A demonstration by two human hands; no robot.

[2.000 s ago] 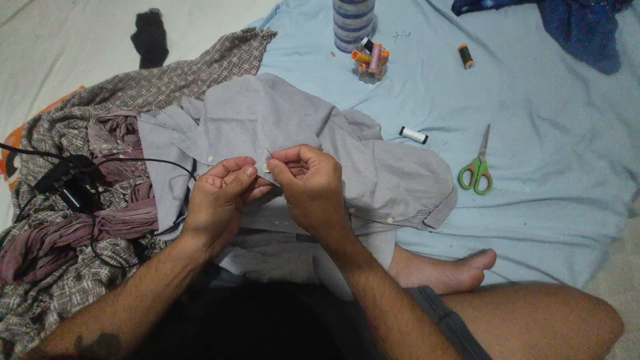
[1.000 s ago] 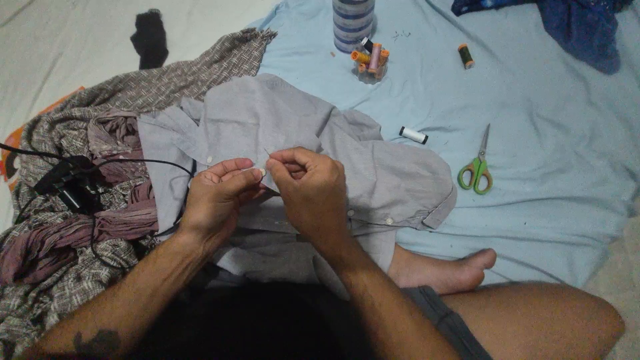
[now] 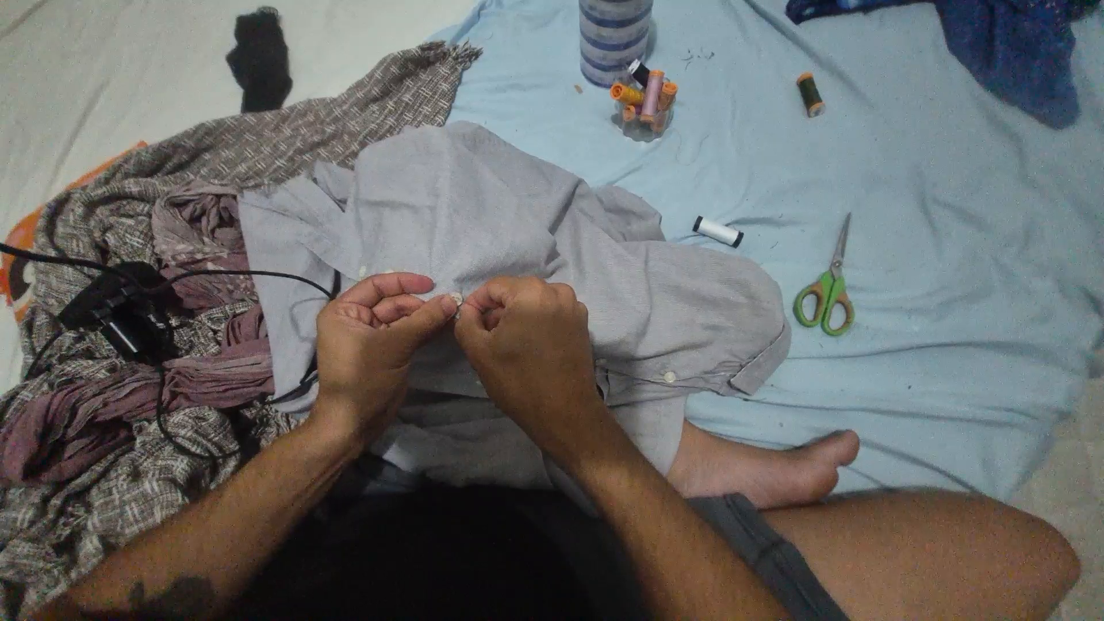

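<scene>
A light grey shirt [image 3: 483, 207] lies spread over my lap and the blue sheet. Above it, my left hand [image 3: 371, 345] pinches a small white button [image 3: 456, 298] between thumb and finger. My right hand [image 3: 530, 345] is just to the right, its thumb and forefinger closed at the button's edge; whether they grip a needle or thread is too small to tell. Another white button [image 3: 669, 377] sits on the shirt at the lower right. A white thread spool [image 3: 718, 231] and green-handled scissors [image 3: 830, 297] lie on the sheet to the right.
A clear cup of colored thread spools [image 3: 647, 116] stands beside a striped cylindrical container [image 3: 614, 39]. A dark green spool [image 3: 810, 94] lies at upper right. Black cables with a plug adapter [image 3: 125, 310] rest on patterned scarves [image 3: 190, 379] at left. My bare foot [image 3: 776, 466] is below the shirt.
Two seconds ago my right hand held a thin, light sliver by the button; now its fingers are closed against the button's edge. Both hands remain close together over the shirt.
</scene>
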